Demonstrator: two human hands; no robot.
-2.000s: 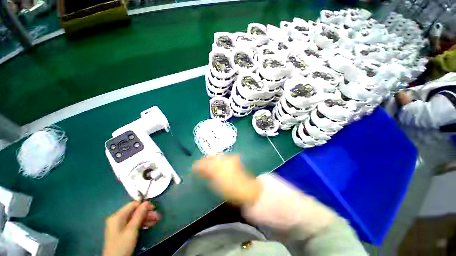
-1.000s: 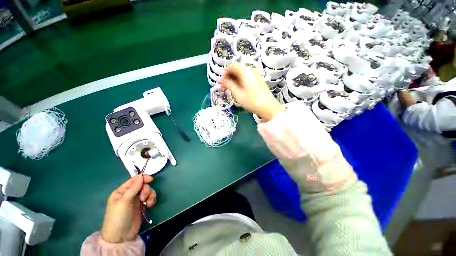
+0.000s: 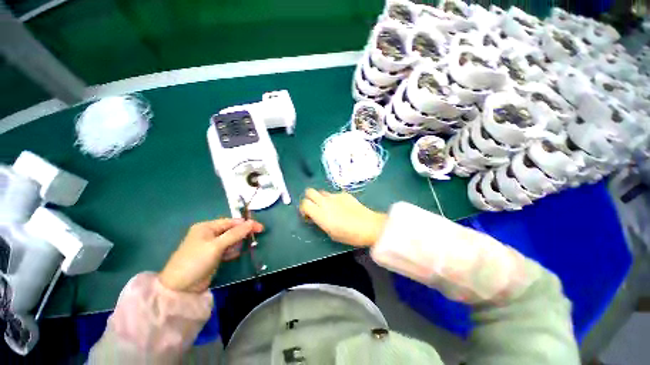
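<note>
A white camera body point(image 3: 223, 158) lies on the green bench with its dark lens panel point(image 3: 237, 130) at the far end and its round cavity point(image 3: 258, 187) towards me. My left hand point(image 3: 203, 253) pinches the thin dark and red wire leads point(image 3: 252, 246) that come out of the cavity. Their loose ends hang below my fingers. My right hand point(image 3: 342, 216) is low over the bench, right of the camera body and below a bundle of white ties point(image 3: 353, 160). Its fingers are bent; whether they hold something small cannot be told.
Stacked white base housings point(image 3: 442, 93) stand at the right, with a single one point(image 3: 432, 157) in front. Another tie bundle point(image 3: 112, 126) lies at the upper left. More camera units point(image 3: 68, 239) are at the left. A blue crate point(image 3: 570, 239) is at the lower right.
My right hand has come back from the front of the housing stacks to beside the camera body. My left hand still holds the wires. The view has shifted, so the bench things appear further right.
</note>
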